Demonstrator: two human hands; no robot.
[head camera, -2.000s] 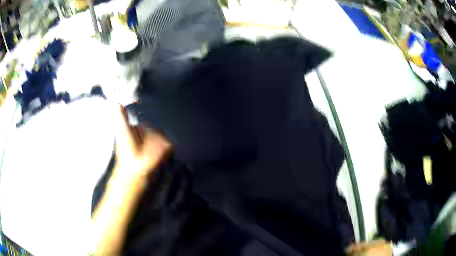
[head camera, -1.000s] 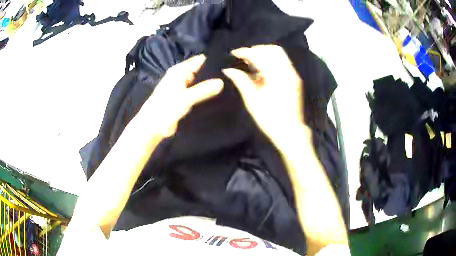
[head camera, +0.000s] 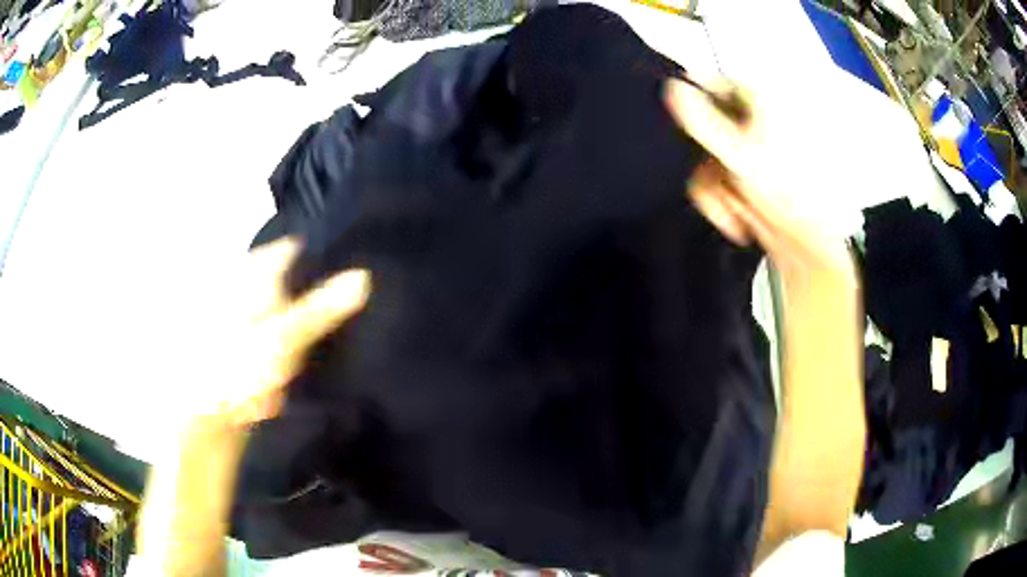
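Observation:
A large navy-black garment (head camera: 529, 327) lies spread on the white table (head camera: 101, 282), up against the wearer's printed shirt. Shinier, bluer lining (head camera: 321, 163) shows at its upper left. My left hand (head camera: 276, 338) is blurred at the garment's left edge, thumb spread over the cloth and apart from the fingers. My right hand (head camera: 760, 169) is at the upper right edge, thumb and fingers parted over the cloth. A small dark shape shows by its fingers; I cannot tell whether it is a tool or cloth, nor whether the hand grips anything.
Dark cut parts (head camera: 912, 282) with pale paper tickets (head camera: 939, 364) lie at the table's right. More dark cloth (head camera: 141, 51) is at the far left. A grey textured piece (head camera: 411, 17) is at the back. A yellow wire-sided cart (head camera: 39, 496) stands lower left.
My hands have moved apart from the garment's middle, the left down and left, the right out to the right edge. Matte cloth now covers the folds and lower lining patch seen before.

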